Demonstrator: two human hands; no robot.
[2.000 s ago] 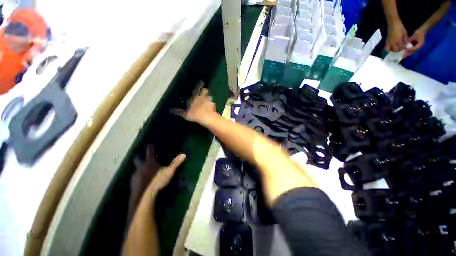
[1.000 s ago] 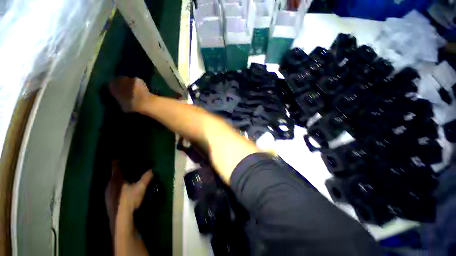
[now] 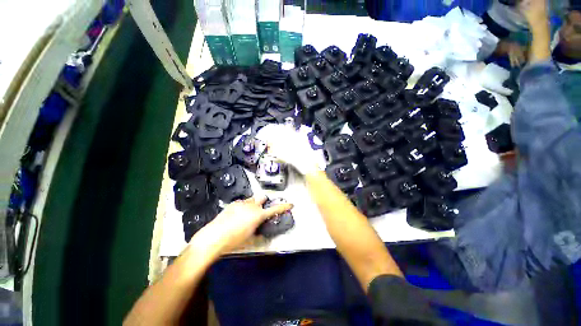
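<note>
My left hand (image 3: 232, 223) is at the front of the white table, its fingers on a black housing unit (image 3: 276, 221) near the table edge. My right hand (image 3: 285, 145) is washed out by glare, over the table just behind a silver-topped housing unit (image 3: 272, 170); whether its fingers hold anything cannot be told. Another housing unit (image 3: 248, 149) stands at its fingertips. More black housings with shiny centre pins (image 3: 229, 181) stand in rows to the left of my hands. Thin black plates (image 3: 216, 114) lie in a loose heap behind them.
Many black housings (image 3: 382, 159) stand in rows at right. Green and white cartons (image 3: 242, 44) are at the back edge, beside a pale post (image 3: 156, 41). The green belt (image 3: 95, 165) runs at left. A person in a denim sleeve (image 3: 541, 127) is at right, near crumpled whitish wrapping (image 3: 449, 38).
Both hands have moved from over the green belt to the white table at right. The view has turned right, showing more of the table and the neighbouring person.
</note>
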